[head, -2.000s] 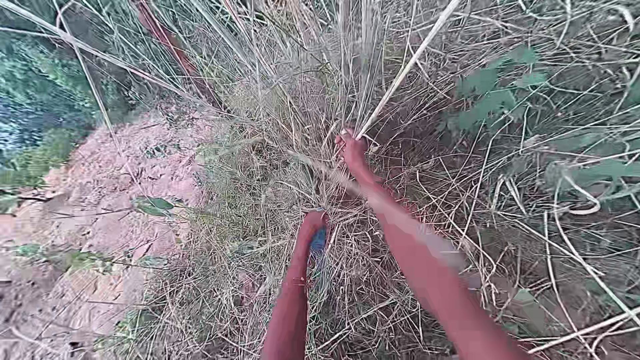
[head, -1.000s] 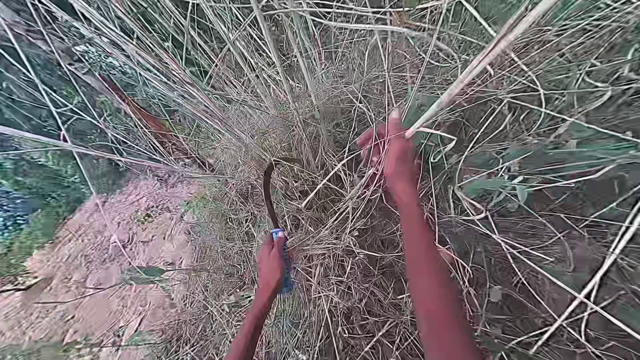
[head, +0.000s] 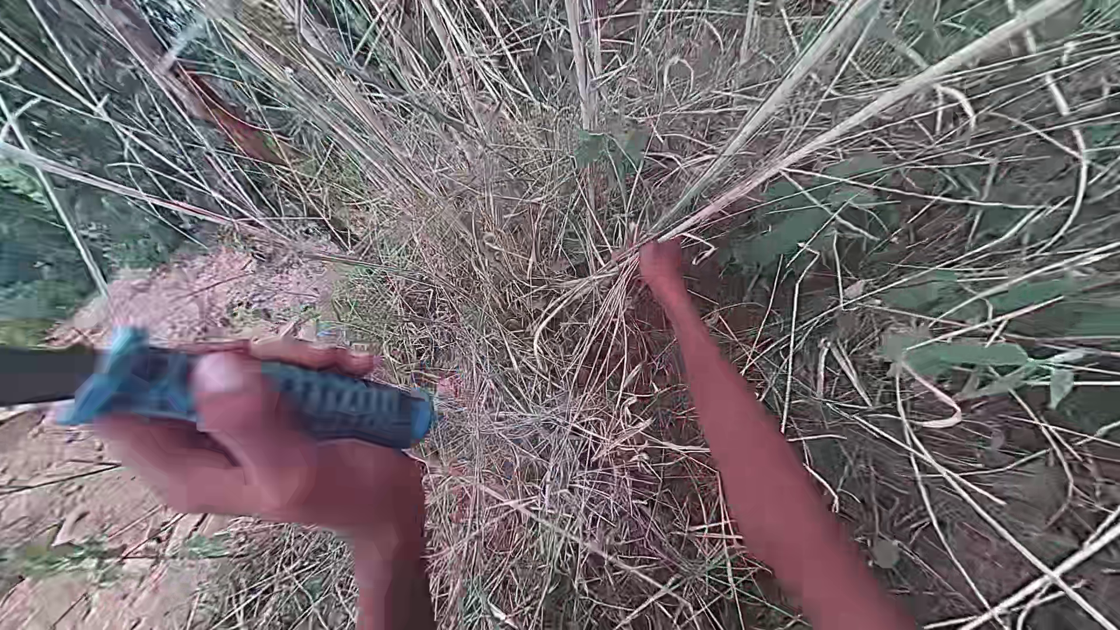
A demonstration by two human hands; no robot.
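At the left, close to the camera, my left hand is closed around the blue handle of a sickle. Its dark blade runs off the left edge, so most of it is out of view. Near the middle, my right hand grips a bundle of dry grass stalks low down, and the long stalks slant up to the upper right. Dense dry grass stands around and beyond that hand. The two hands are well apart.
Pinkish bare soil lies at the left. Green broad leaves grow among loose stems at the right. A reddish-brown dry stem or leaf leans at the upper left. Cut or fallen straw covers the ground between my arms.
My left hand has come up and to the left with the sickle, much nearer the camera. A second ago its curved blade was at the grass. My right hand has closed on the stalks.
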